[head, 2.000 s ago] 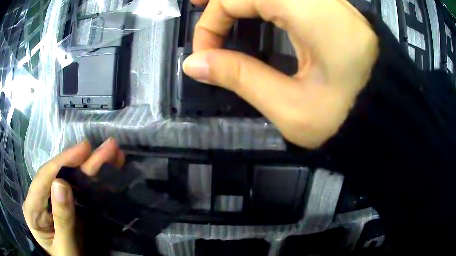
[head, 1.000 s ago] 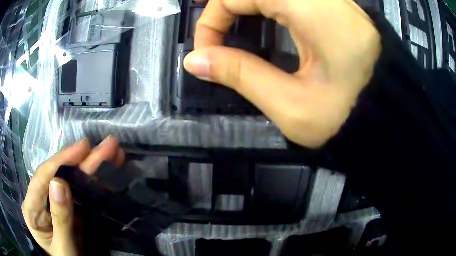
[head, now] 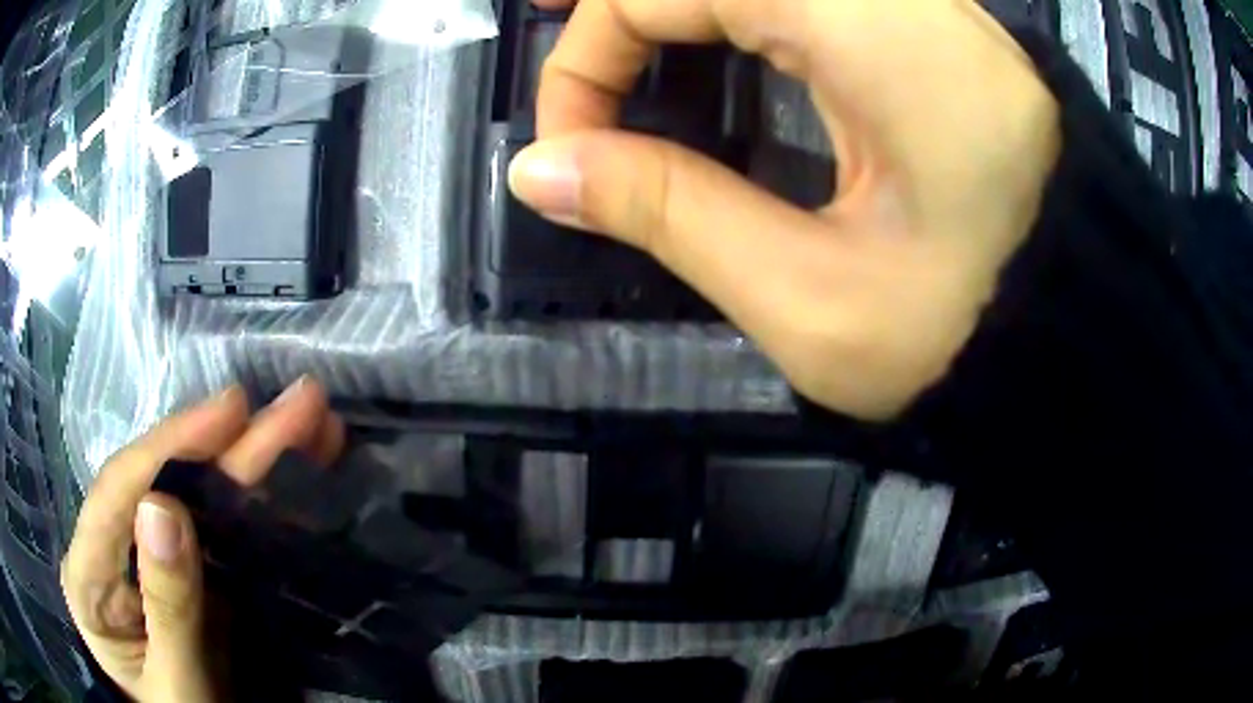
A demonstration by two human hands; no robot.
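My left hand [head: 165, 536] at the lower left pinches a pad sheet [head: 323, 549], a clear film with dark squares, over a housing lying crosswise. My right hand [head: 825, 206] is at the upper middle, thumb and index finger together on a black housing [head: 605, 282] in its tray pocket. Whether a pad is under the fingertips is hidden. The crosswise black housing [head: 770, 515] with cut-out windows lies in the packing tray [head: 605, 368] below the right hand. The sheet covers its left end.
Another housing [head: 254, 206] lies at the upper left, partly under glossy clear film [head: 426, 19]. More dark housings [head: 632, 680] show at the bottom edge. Stacked trays [head: 1168, 96] with dark parts stand at the upper right. My dark sleeve covers the right side.
My right hand has shifted very slightly to the right. My left hand and the pad sheet have hardly moved.
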